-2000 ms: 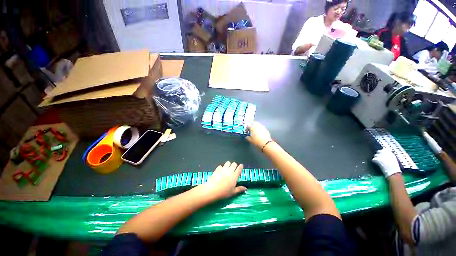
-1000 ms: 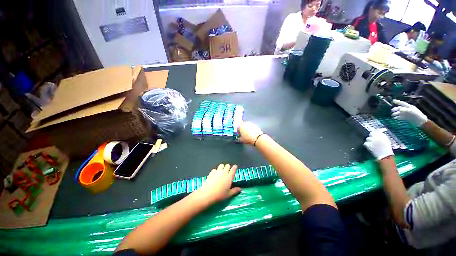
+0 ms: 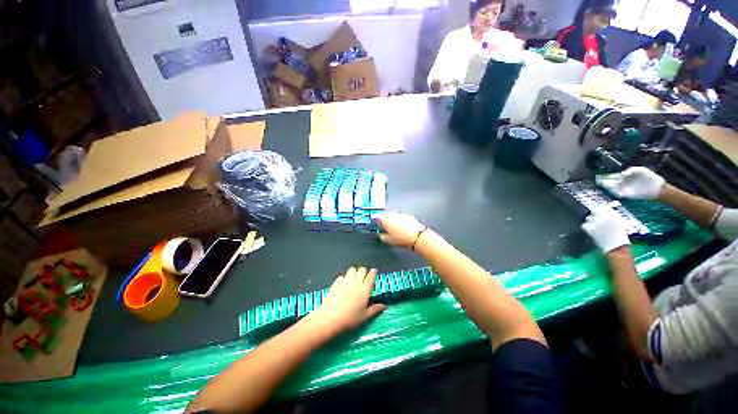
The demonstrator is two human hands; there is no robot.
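A row of teal wrapped blocks [image 3: 409,280] lies along the near side of the bench, slightly curved. My left hand [image 3: 352,297] lies over the middle of this row with its fingers spread a little and covers part of it. A block stack [image 3: 344,195] of several teal rows with pale edges stands mid-bench. My right hand [image 3: 399,230] is at the stack's near right corner, fingertips touching it; whether it grips a block is hidden.
Left: cardboard sheets [image 3: 137,166], smartphone [image 3: 212,268], tape rolls [image 3: 151,294], red and green small parts [image 3: 48,303]. Behind: bagged roll [image 3: 259,184], flat tan sheet [image 3: 356,128]. Right: dark green rolls [image 3: 495,101], bench machine [image 3: 566,129], a coworker's gloved hands [image 3: 607,230]. Green plastic covers the front edge [image 3: 388,331].
The camera view has turned, so the whole scene sits further left. My right hand has moved slightly down along the stack's near right corner. My left hand stays on the row.
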